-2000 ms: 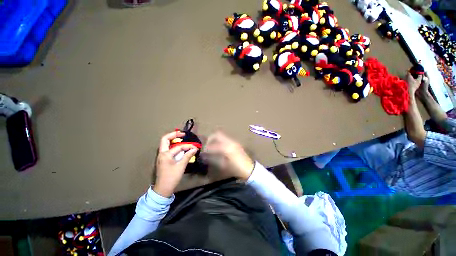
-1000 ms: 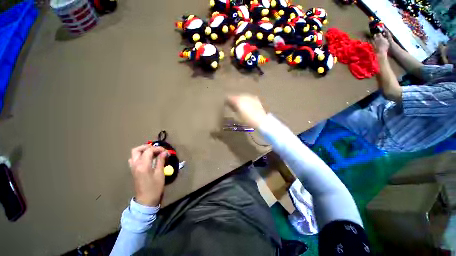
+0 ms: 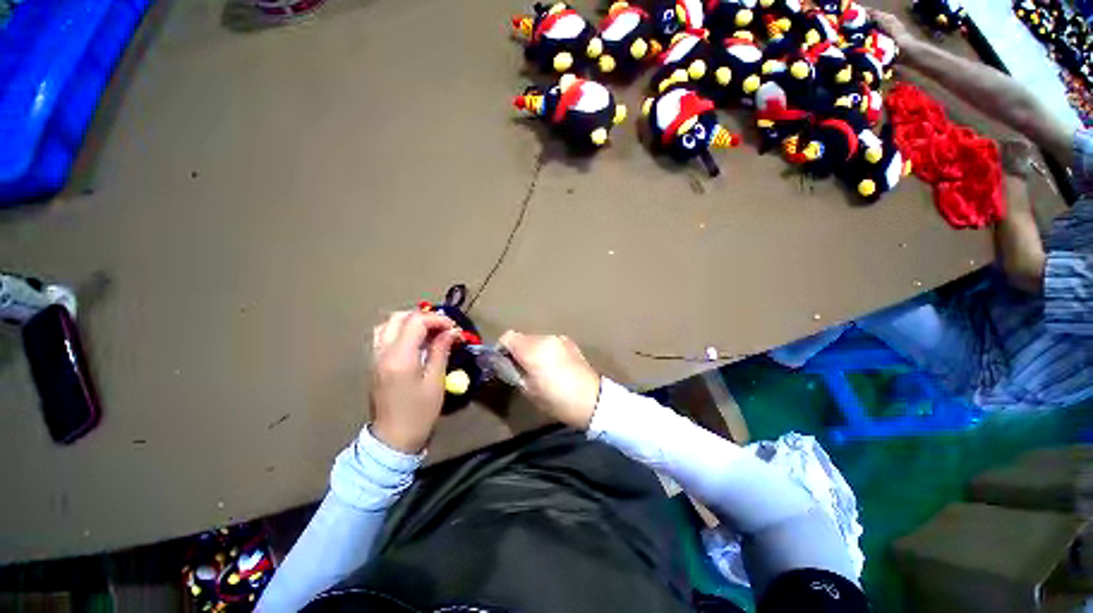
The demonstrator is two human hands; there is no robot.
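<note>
A plush penguin [image 3: 458,386], black with a red band and a yellow foot, is at the table's near edge. Its black loop stands up at the top. My left hand [image 3: 408,371] holds it from the left side, fingers pinching near the red band. My right hand [image 3: 549,374] holds a small grey metal tool, likely snips [image 3: 497,364], with its tip against the penguin's right side. A dark thread [image 3: 509,240] runs from near the penguin's top across the table. No needle can be made out.
A heap of penguins [image 3: 731,72] lies at the far side, beside red scarf pieces [image 3: 947,156]. A blue tray [image 3: 60,96] is far left, a phone [image 3: 60,371] at left. Another person's arm [image 3: 983,90] reaches to the heap from the right. Boxes [image 3: 995,539] stand lower right.
My right hand has come back to the penguin with the metal tool. The white-and-purple item is gone from its place on the table. The other person's arm has reached to the heap.
</note>
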